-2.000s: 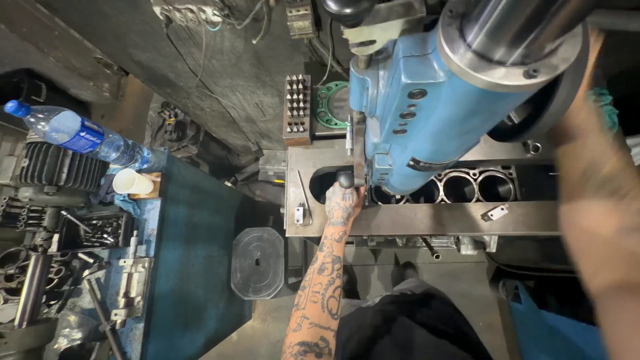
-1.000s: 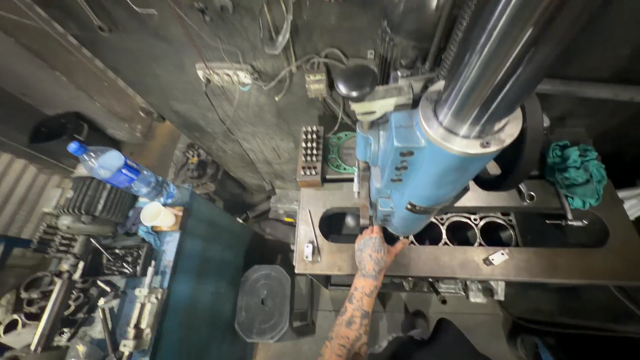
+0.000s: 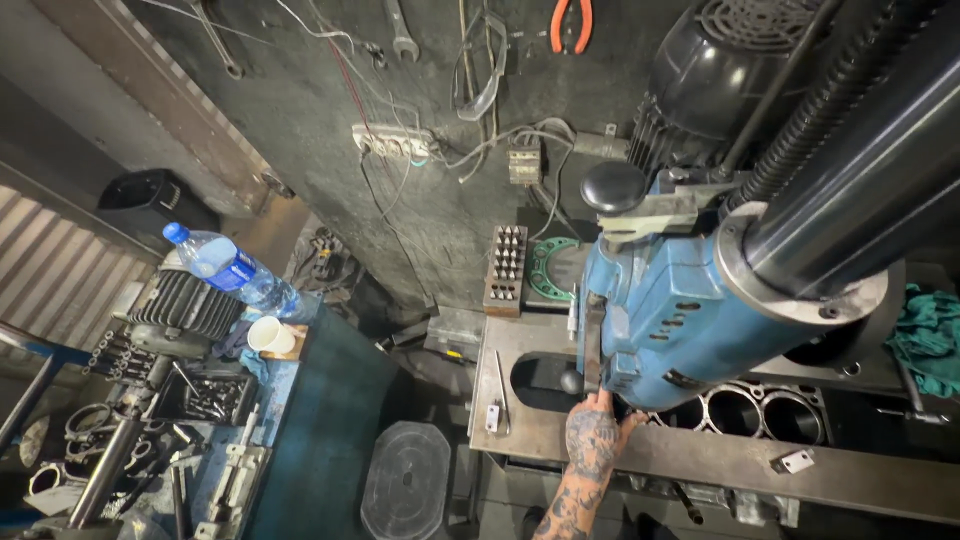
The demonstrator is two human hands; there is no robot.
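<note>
A blue cylinder boring machine [image 3: 675, 330] stands over an engine block [image 3: 735, 412] whose open bores show to its right. My tattooed left hand [image 3: 596, 435] is at the machine's lower left edge, beside a lever with a black ball knob [image 3: 571, 381]; its fingertips are partly hidden, so its hold cannot be told. The thumb reaches right, near the block's edge. My right hand is out of view. A thin metal rod [image 3: 501, 390] and a small metal piece [image 3: 493, 417] lie on the steel table [image 3: 540, 442] to the left. Another small piece [image 3: 795, 460] lies on its right front.
Behind the table stand a wooden block of cutting bits [image 3: 504, 274] and a green micrometer frame [image 3: 551, 266]. A green cloth [image 3: 930, 337] is at right. The left bench holds a plastic bottle [image 3: 232, 266], a paper cup [image 3: 271, 336] and metal parts. A stool [image 3: 406, 480] stands between.
My right arm, seen at the right two seconds ago, has left the view. My left hand stays low by the machine, its thumb now spread to the right. The view has shifted toward the wall.
</note>
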